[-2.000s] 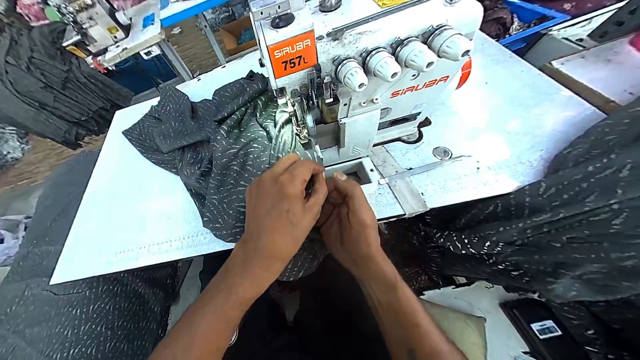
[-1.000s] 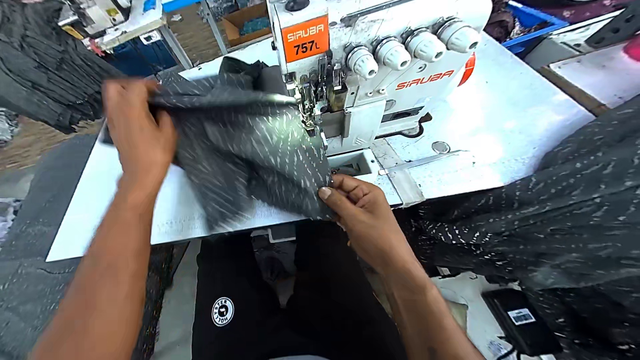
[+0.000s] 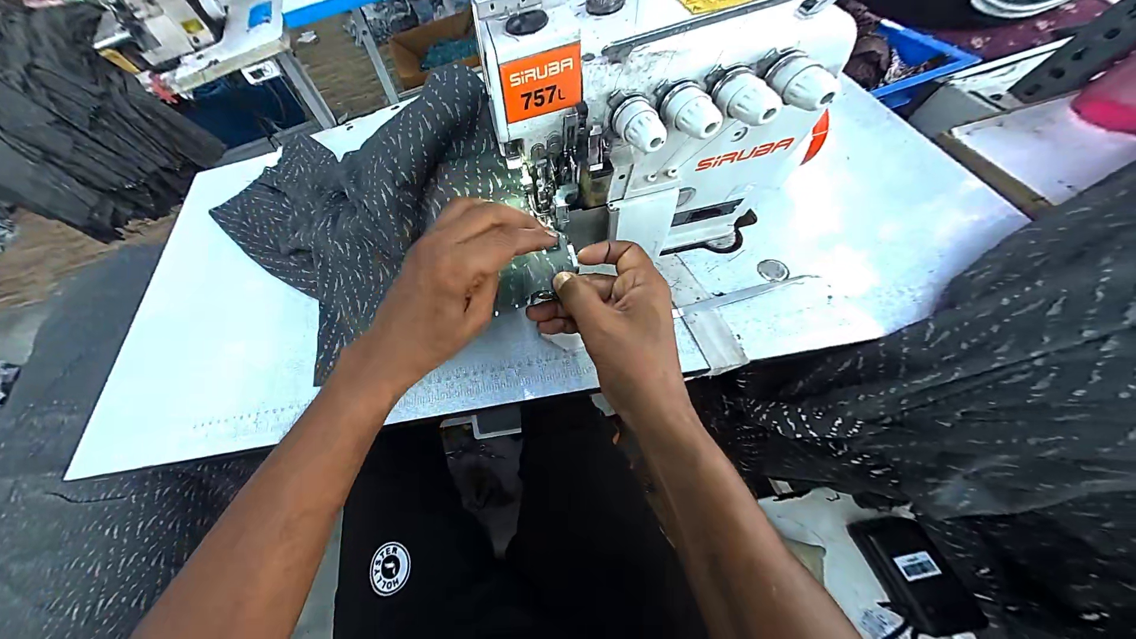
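Observation:
A white Siruba overlock sewing machine [image 3: 657, 133] stands on a white table, its needle area lit. Dark grey fabric with white flecks [image 3: 355, 204] lies bunched to its left and runs in under the presser foot [image 3: 550, 204]. The right edge of this cloth is pinched between the thumb and fingers of my right hand [image 3: 612, 311], just in front of the foot. My left hand [image 3: 453, 275] rests over the same cloth, thumb and forefinger close together near the foot; whether they grip it is hidden.
The white table [image 3: 204, 355] has a printed ruler along its front edge. More flecked fabric [image 3: 1003, 355] hangs at the right, and dark cloth [image 3: 71, 115] is heaped at the upper left. A blue crate [image 3: 932, 62] stands behind, and a black device [image 3: 919, 572] lies low at the right.
My left hand has come back from the far left of the cloth to the presser foot. My right hand has moved up closer to the foot, holding the cloth's edge.

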